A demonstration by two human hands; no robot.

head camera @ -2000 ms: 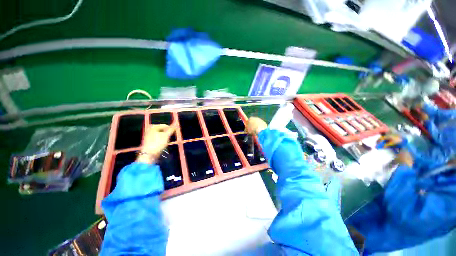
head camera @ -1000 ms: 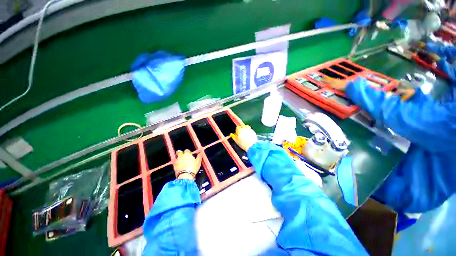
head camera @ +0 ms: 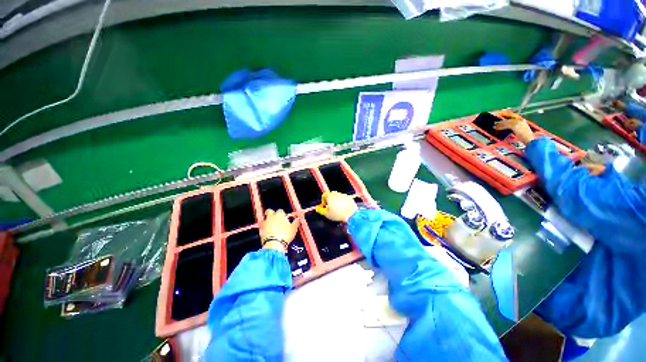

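A pale orange-pink phone tray (head camera: 166,286) lies on the bench before me, two rows of five slots holding black glossy smartphones (head camera: 196,281). My left hand (head camera: 278,230) is on the middle of the tray, fingers at the upper end of the lower-row phone in the third column. My right hand (head camera: 338,207), with yellow finger cots, is at the upper end of the lower-row phone in the fourth column. Whether either hand grips a phone is hidden. A white work sheet (head camera: 329,318) lies in front of the tray, partly under my sleeves.
Left: clear plastic bag (head camera: 145,244) with printed cards (head camera: 79,277). Right: white bottle (head camera: 404,170), white cloth (head camera: 421,199), yellow-orange patch (head camera: 435,225), dispensers (head camera: 482,230), light-blue piece (head camera: 503,284). Behind: rail (head camera: 177,104), blue cap (head camera: 258,102). Another worker's hand (head camera: 517,128) is at a redder tray (head camera: 504,185).
The camera view has shifted. My right hand has moved left from the tray's right end to the fourth column. My left hand stays near the middle. The neighbour's hand now holds a dark phone.
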